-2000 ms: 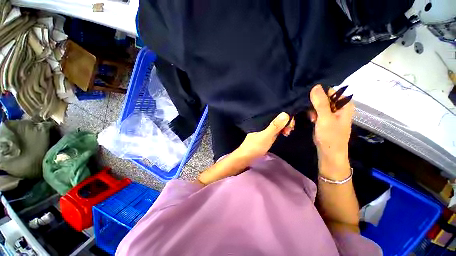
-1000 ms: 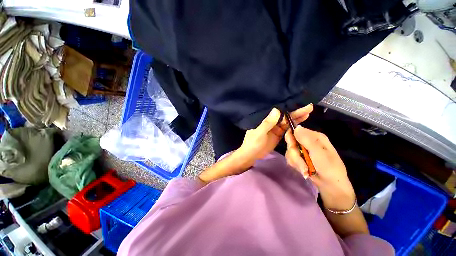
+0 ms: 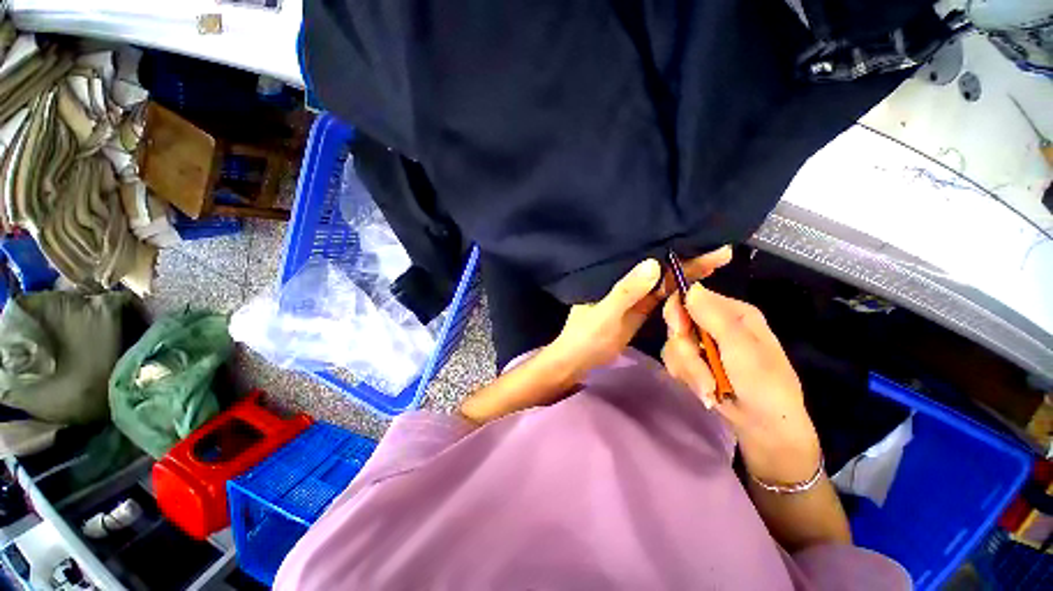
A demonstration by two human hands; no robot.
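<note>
The dark jacket [image 3: 520, 139] lies across my lap and over the edge of the white table. My left hand [image 3: 612, 318] pinches the jacket's lower edge between thumb and fingers. My right hand [image 3: 745, 358] holds the thread snips [image 3: 707, 346], orange grip in the palm and dark tip pointing up at the pinched edge, close to my left thumb. Whether the blades are apart cannot be told. The fabric under the fingertips is partly hidden, and no loose thread can be made out.
The white sewing table [image 3: 924, 219] is at right. A blue slatted basket [image 3: 303, 219] with clear plastic bags [image 3: 335, 329] is left of my lap. A blue bin [image 3: 958, 485] sits low at right. A red crate [image 3: 225, 462] and green sack [image 3: 173, 375] are at left.
The snips were angled up away from the cloth in my right hand; that hand has moved left and down, and their tip is now at the edge. My left hand keeps its pinch.
</note>
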